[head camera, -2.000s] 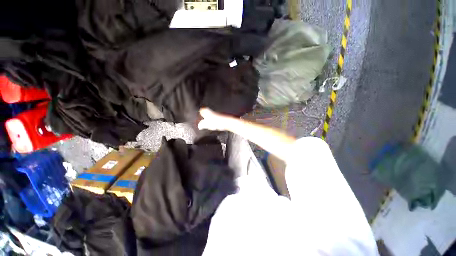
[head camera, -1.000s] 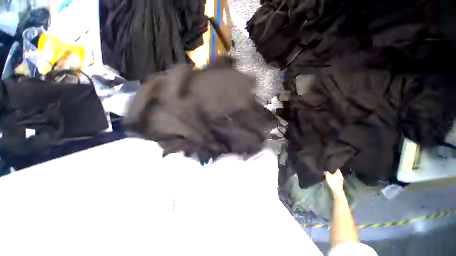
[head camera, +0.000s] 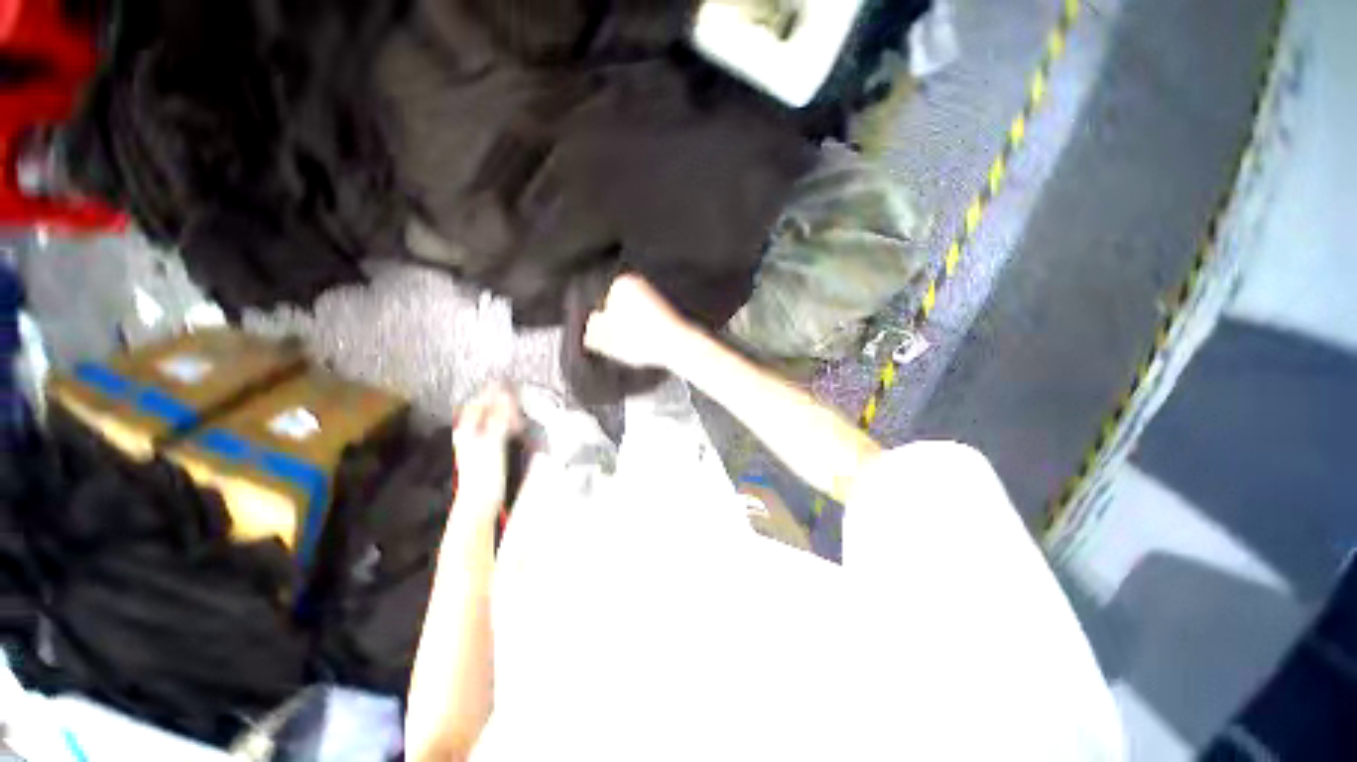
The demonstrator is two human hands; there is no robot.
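A dark brown garment (head camera: 677,186) lies at the upper middle, over a heap of dark garments (head camera: 298,134). My right hand (head camera: 637,320) is closed like a fist on its lower edge, and dark cloth hangs just below the fingers. My left hand (head camera: 487,421) is raised in front of my white top, to the left of and below the right hand. It is blurred, with its fingers partly bent. Whether it holds anything is unclear.
Tan cardboard boxes (head camera: 276,424) with blue tape stand at left, with dark garments (head camera: 164,581) beside them. A red stool (head camera: 45,119) is at upper left. A grey-green sack (head camera: 841,253) lies near yellow-black floor tape (head camera: 975,216). A white object (head camera: 781,45) is at the top.
My left hand has come into view. The view has swung back from the white surface at the left. My right hand still is at the dark garment.
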